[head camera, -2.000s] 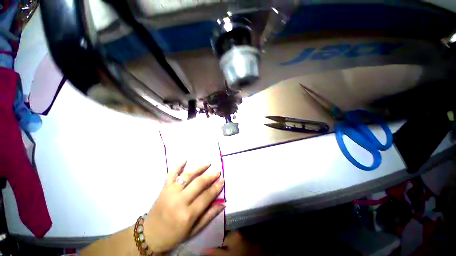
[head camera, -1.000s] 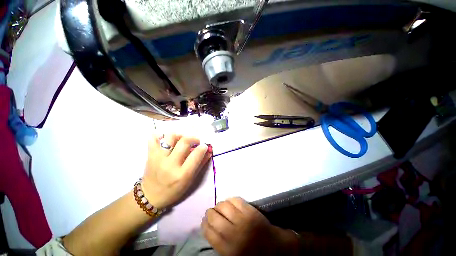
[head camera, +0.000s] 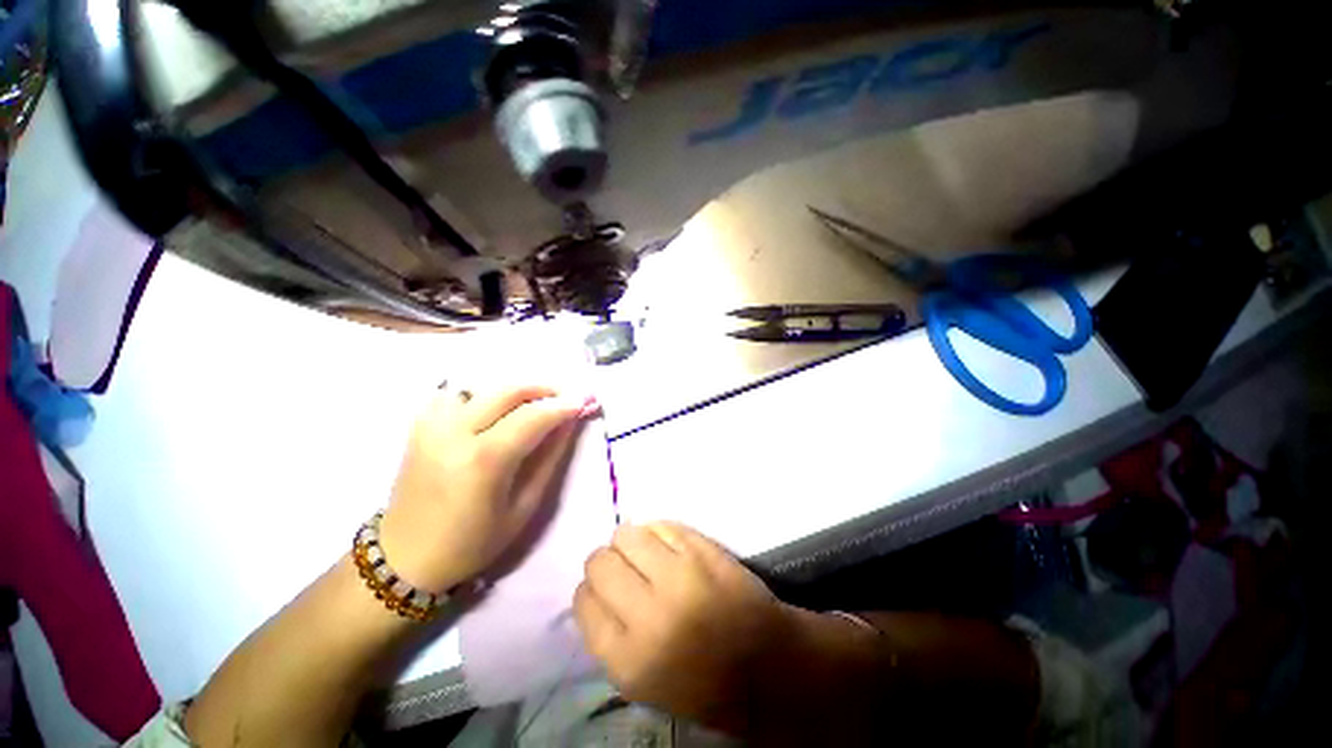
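Note:
The pale pink-white fabric piece runs from the needle area over the table's front edge, with a thin red line along its right side. My left hand, with a beaded bracelet, lies on the piece just in front of the presser foot; its thumb and forefinger pinch the right edge. My right hand is curled on the piece's right edge near the table's front and grips it. The industrial lockstitch machine stands over the work. Glare hides the needle and the fabric's far end.
Black thread snips and blue-handled scissors lie right of the needle, with a dark flat object beyond. A pale cut piece lies at left. Red pieces hang at far left. The ribbed table edge runs in front.
Since two seconds ago, my left hand has moved up toward the needle and its spread fingers have drawn together. My right hand has come up onto the fabric's edge. The camera view has shifted slightly.

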